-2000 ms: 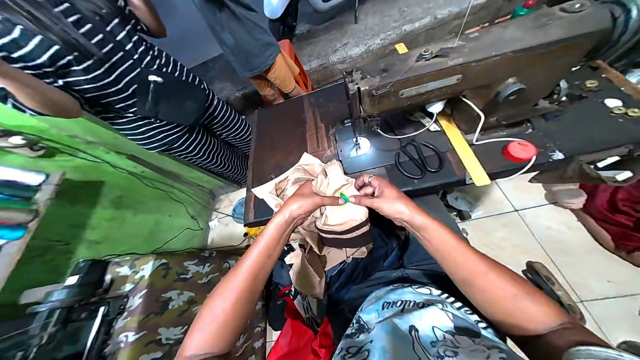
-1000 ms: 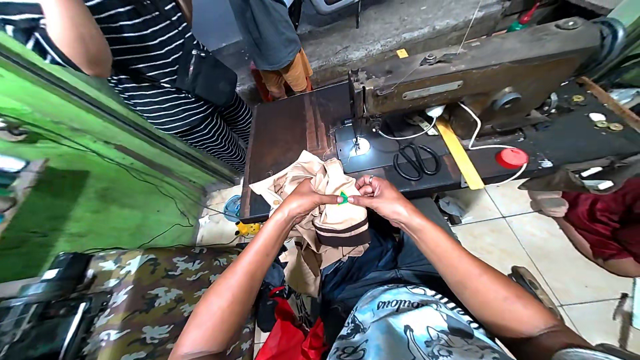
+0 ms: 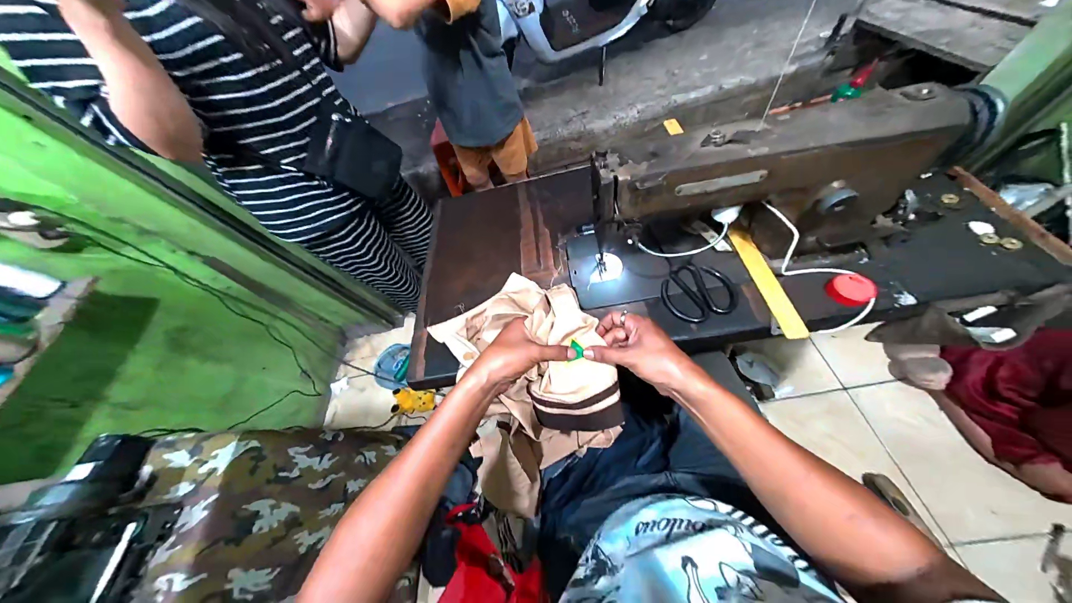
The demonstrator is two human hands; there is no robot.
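A beige cloth garment (image 3: 578, 381) with dark brown stripes lies bunched between my lap and the near edge of the sewing table. My left hand (image 3: 519, 356) grips it, thumb beside a small green piece (image 3: 577, 350) on the cloth. From the other side, my right hand (image 3: 641, 347) pinches at the same green piece, fingers curled. Just beyond the garment, the needle area of a sewing machine (image 3: 712, 159) is lit on its bed. Black-handled scissors (image 3: 698, 293) lie on the table right of the needle.
A yellow ruler (image 3: 770, 285) and a red round object (image 3: 851, 290) with a white cord lie at the right. A person in striped clothes (image 3: 276, 151) stands at the left, another person (image 3: 477, 92) beyond the table. A camouflage-patterned surface (image 3: 260, 502) is at the lower left.
Both hands stay at the green piece on the garment. The person in stripes has shifted posture, with the arms now higher in view.
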